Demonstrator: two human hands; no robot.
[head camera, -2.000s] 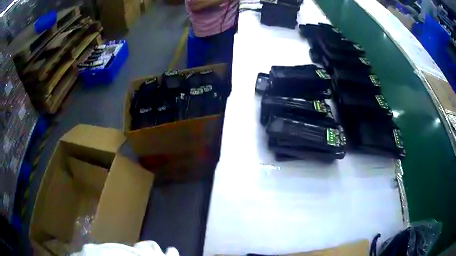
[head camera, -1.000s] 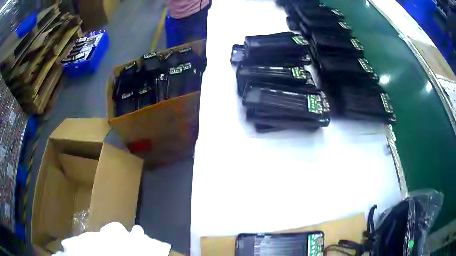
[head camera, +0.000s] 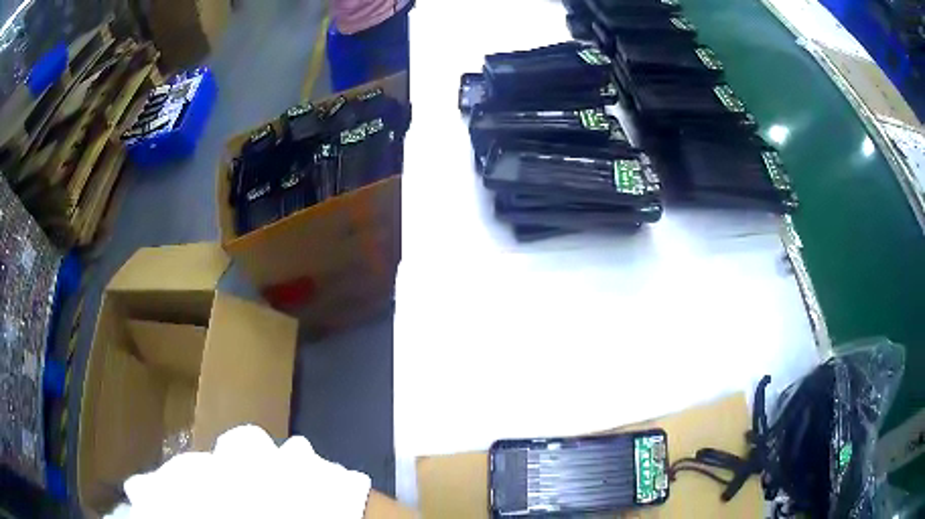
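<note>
A black housing (head camera: 578, 474) lies flat on a tan cardboard sheet (head camera: 446, 476) at the bottom of the bench. It has lengthwise ridges and a green circuit board (head camera: 649, 468) at its right end. A thin dark cord runs from that end to bunched black cables (head camera: 725, 468). A clear plastic bag (head camera: 862, 405) with black contents lies to the right. Neither of my hands can be made out. A bright white, lumpy shape (head camera: 248, 482) at the bottom left is too overexposed to identify.
Stacked black housings (head camera: 568, 167) with green ends stand farther up the white bench (head camera: 507, 335), with more piles (head camera: 700, 152) along its right side. Left on the floor are an open carton (head camera: 248, 365), a carton of black units (head camera: 314, 238), a blue crate (head camera: 178, 142) and pallets. A person (head camera: 365, 46) stands beyond.
The view has tilted down, so the stacks sit higher in the picture. The housing on the cardboard and its cables have come into view at the bottom.
</note>
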